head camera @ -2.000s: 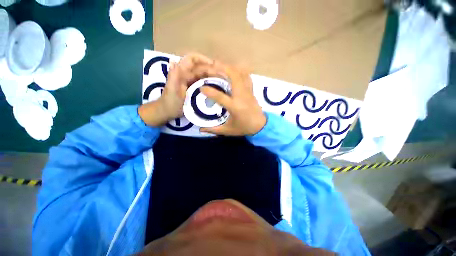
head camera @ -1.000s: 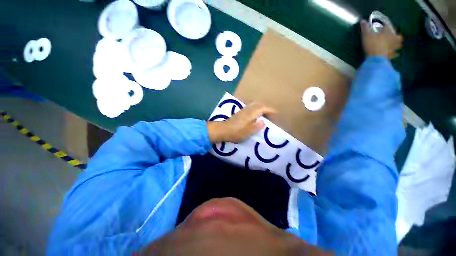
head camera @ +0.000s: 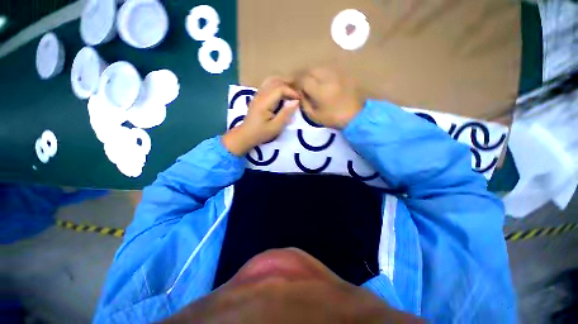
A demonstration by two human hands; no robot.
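The white backing sheet point(head camera: 285, 158) with rows of black adhesive strips point(head camera: 315, 139) lies close to my body, on the brown cardboard sheet's near edge. My left hand point(head camera: 267, 117) is over its left part, thumb and fingertips together at the sheet's upper edge. My right hand point(head camera: 327, 98) is beside it, blurred, its fingers bent down at the same spot and almost touching the left fingertips. Whether either hand pinches the sheet or a strip is hidden by the fingers.
The cardboard sheet point(head camera: 285, 50) has one white ring piece point(head camera: 350, 29) at its back. On the green bench at left are two touching ring pieces point(head camera: 215, 55), white round housings point(head camera: 142, 23) and piled die-cut discs point(head camera: 130, 149). Crumpled white sheets point(head camera: 539, 171) lie at right.
My right hand has come back from the far right, where it held a round housing, to the backing sheet. That housing is out of view. The camera view has turned back towards the left.
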